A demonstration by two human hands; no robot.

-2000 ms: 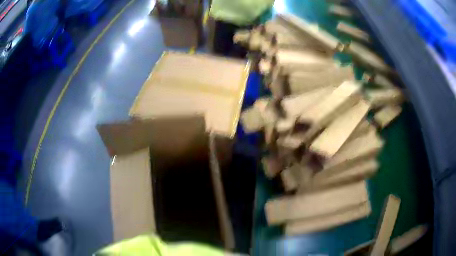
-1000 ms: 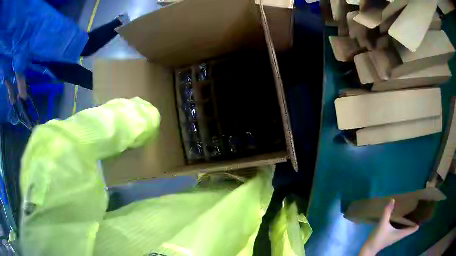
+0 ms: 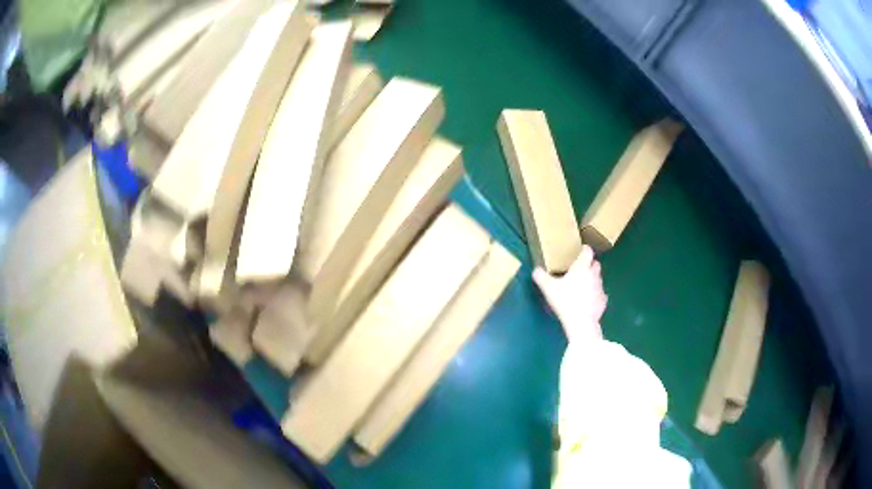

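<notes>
My right hand (image 3: 574,289) reaches over the green conveyor belt, in a pale yellow sleeve. Its thumb and fingers are closed around the near end of a long brown cardboard box (image 3: 540,186). The box points away from me, its far end at the upper middle. A second long box (image 3: 633,181) lies at an angle just right of it, close to my fingers. My left hand is out of the picture.
A pile of long boxes (image 3: 292,162) covers the bench edge at left. More boxes lie on the belt (image 3: 449,48) at right, one here (image 3: 736,344). A grey rail (image 3: 736,162) curves along the far side. Large carton flaps (image 3: 182,430) stand at lower left.
The view has swung right to the belt. The open carton with wrapped items and the near sleeves have left the picture. My right hand now reaches forward onto a box on the belt.
</notes>
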